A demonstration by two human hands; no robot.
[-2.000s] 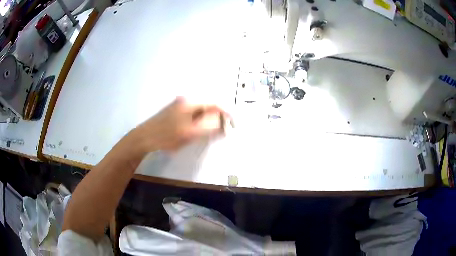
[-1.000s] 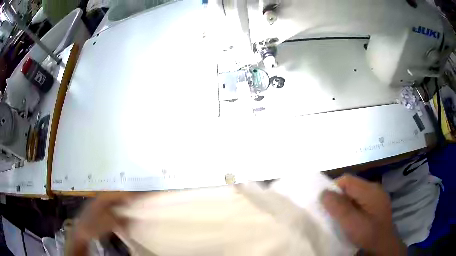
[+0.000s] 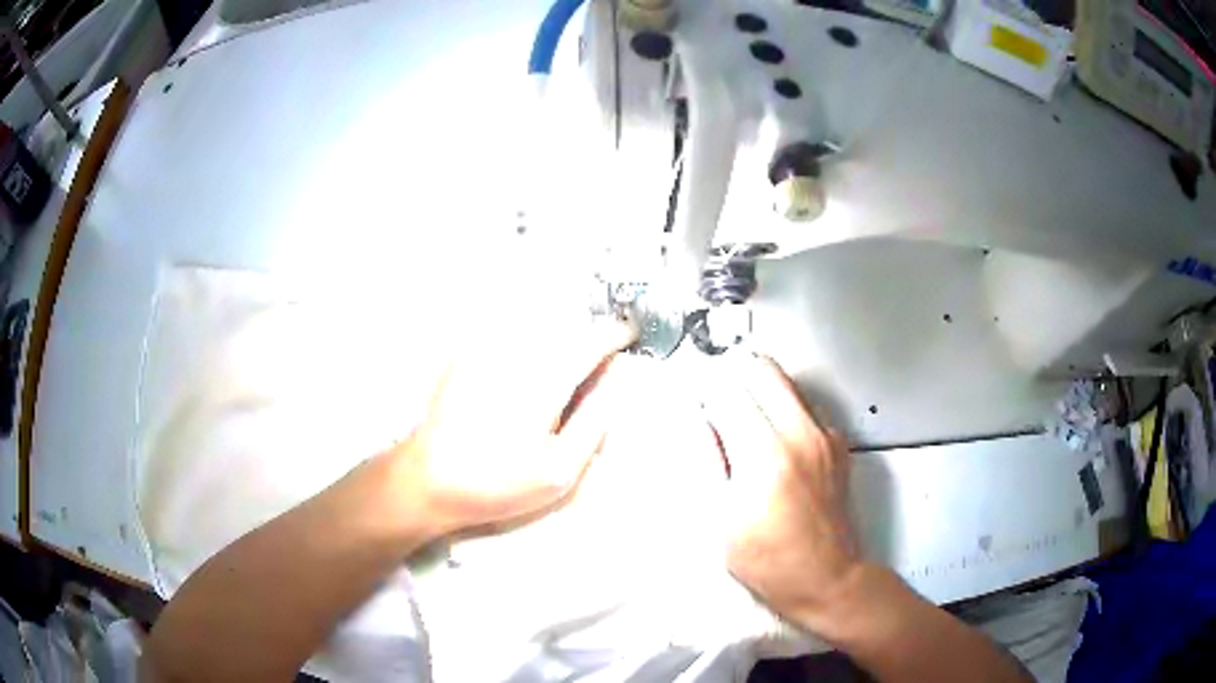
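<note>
A white garment piece (image 3: 220, 400) lies on the machine table and hangs over its front edge, glaring white under the lamp. My left hand (image 3: 500, 447) rests on the cloth with its fingertips just left of the presser foot (image 3: 654, 327). My right hand (image 3: 787, 487) is on the cloth to the right and in front of the foot, fingers pointing at it. Glare hides the cloth edge and whether the fingers pinch it. The sewing machine's head (image 3: 667, 134) stands above the fingertips.
A tension knob (image 3: 800, 194) is on the machine head and a blue tube (image 3: 550, 38) at its top. A control panel (image 3: 1147, 60) is at upper right. A dark bottle (image 3: 19, 180) stands at far left. White cloth (image 3: 1047, 627) hangs at lower right, beside blue material.
The garment piece has moved up from below the front edge onto the table, to the foot. Both hands have come forward to the needle area. The view has shifted closer to the machine.
</note>
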